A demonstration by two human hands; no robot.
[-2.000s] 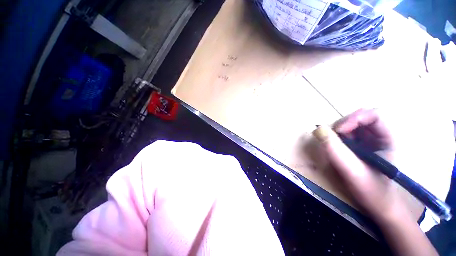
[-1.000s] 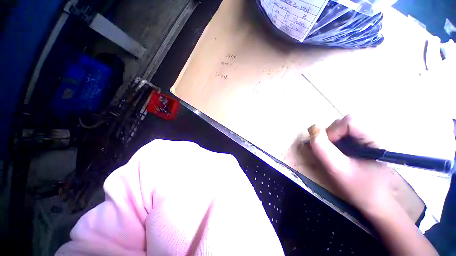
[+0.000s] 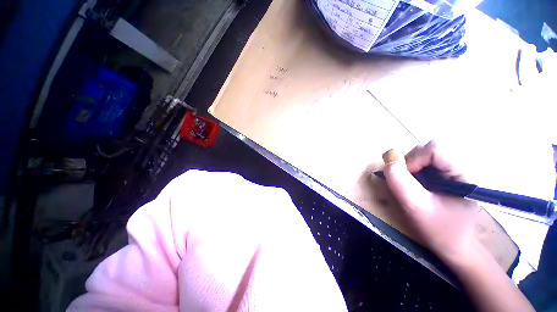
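Note:
My right hand (image 3: 430, 204) holds a long black pen (image 3: 488, 196) in a writing grip. The pen tip touches or hovers just over the tan cardboard sheet (image 3: 293, 116) near its front edge; I cannot tell which. A yellow-brown cover is on the thumb tip. Small handwriting shows on the cardboard at its left part, with faint marks near the pen tip. My left hand is not in view; only pink clothing (image 3: 214, 244) shows at the bottom.
A clear plastic bag (image 3: 421, 33) with dark contents and a white handwritten label (image 3: 360, 21) lies at the top of the cardboard. A small red box (image 3: 199, 130) is beyond the bench's left corner. A blue object (image 3: 101, 103) and dim machinery are at the left.
The pen's rear end has swung up and my right hand has shifted slightly, with the pen tip now nearer the cardboard's front edge. The bag has barely moved.

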